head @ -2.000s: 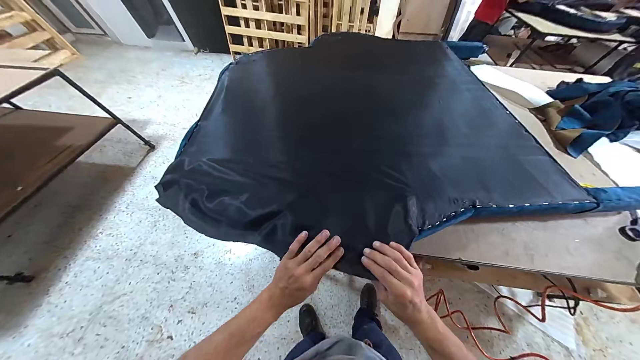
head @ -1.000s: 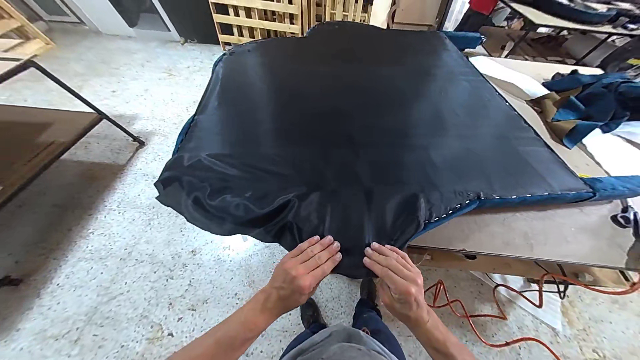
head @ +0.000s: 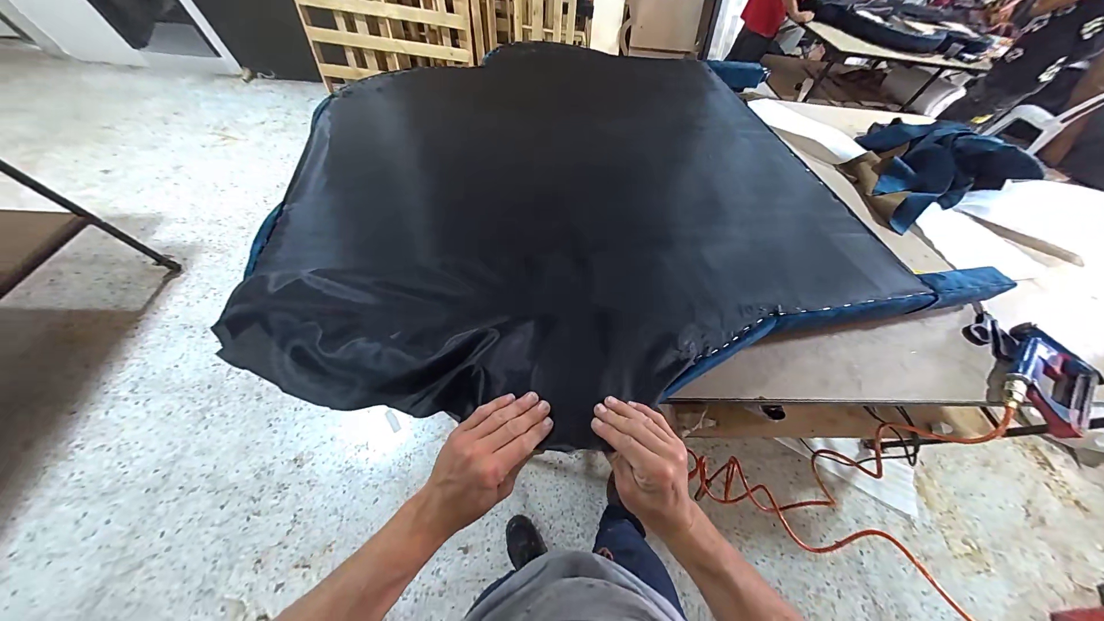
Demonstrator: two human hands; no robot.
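Observation:
A large panel lies flat on a worktable, covered by thin black fabric (head: 552,198) and edged with blue upholstery fabric (head: 828,312). Staples run along its right and front right edges. At the near edge, my left hand (head: 496,453) and my right hand (head: 642,457) grip the black fabric, fingers on top and thumbs hidden beneath. A short stretch of cloth spans between them. Left of my left hand the fabric hangs loose and wrinkled. Farther right, a pneumatic staple gun (head: 1048,375) rests near the table edge, away from both hands.
An orange coiled air hose (head: 802,509) runs from the staple gun down to the floor. Blue fabric scraps (head: 949,164) lie on the worktable (head: 862,362). Wooden pallets (head: 392,34) stand behind, a metal-framed table (head: 43,233) at left. A person in red (head: 763,21) is at back right.
Both hands keep hold of the near edge of the black fabric. My left hand has shifted slightly, and the cloth beside it shows deeper folds than two seconds ago.

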